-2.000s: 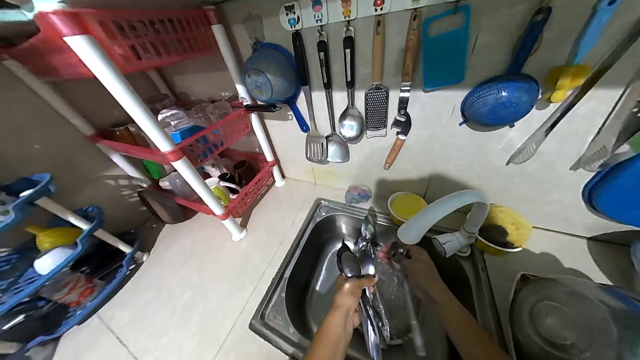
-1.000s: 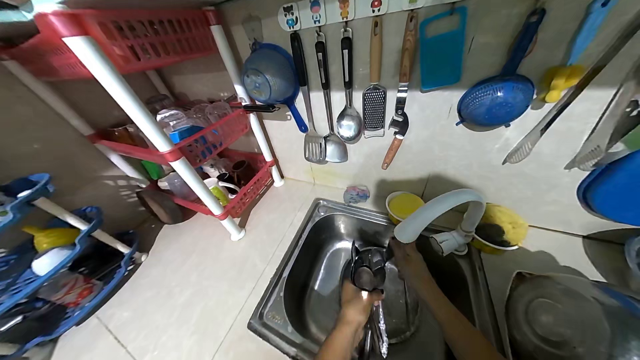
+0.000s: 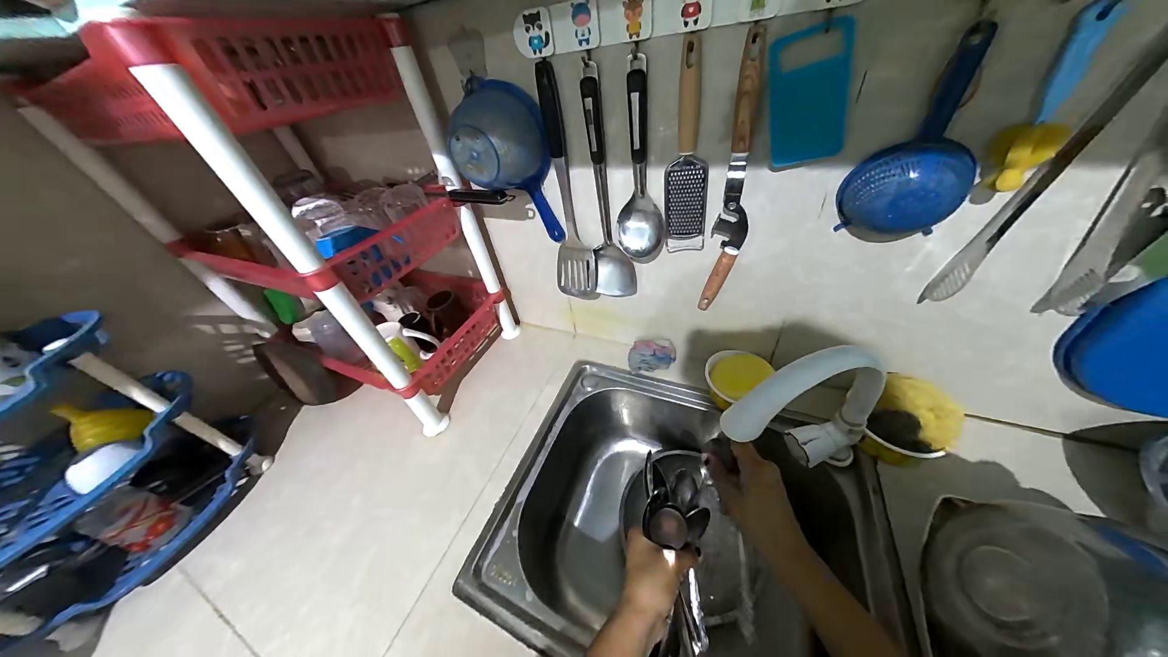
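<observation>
My left hand (image 3: 655, 575) is closed around a bundle of metal spoons (image 3: 673, 511), their bowls pointing up, over the stainless steel sink (image 3: 570, 511). Just right of the bundle and below the mouth of the white faucet (image 3: 808, 388) is my right hand (image 3: 753, 474); its fingertips are dark and partly hidden, so what they hold cannot be told. Behind the spoons a round metal vessel lies in the sink, largely covered by hands and spoons.
A yellow tub (image 3: 739, 376) and a bowl with a yellow sponge (image 3: 917, 415) stand behind the sink. Left is a red rack (image 3: 465, 342) of dishes; right, a large lidded container (image 3: 1022, 584). Utensils, including a grater (image 3: 686, 196), hang on the wall.
The spoons, spread lengthwise in my left hand two seconds ago, are now gathered with their bowls up. My right hand has moved from beside the spoons up toward the faucet mouth.
</observation>
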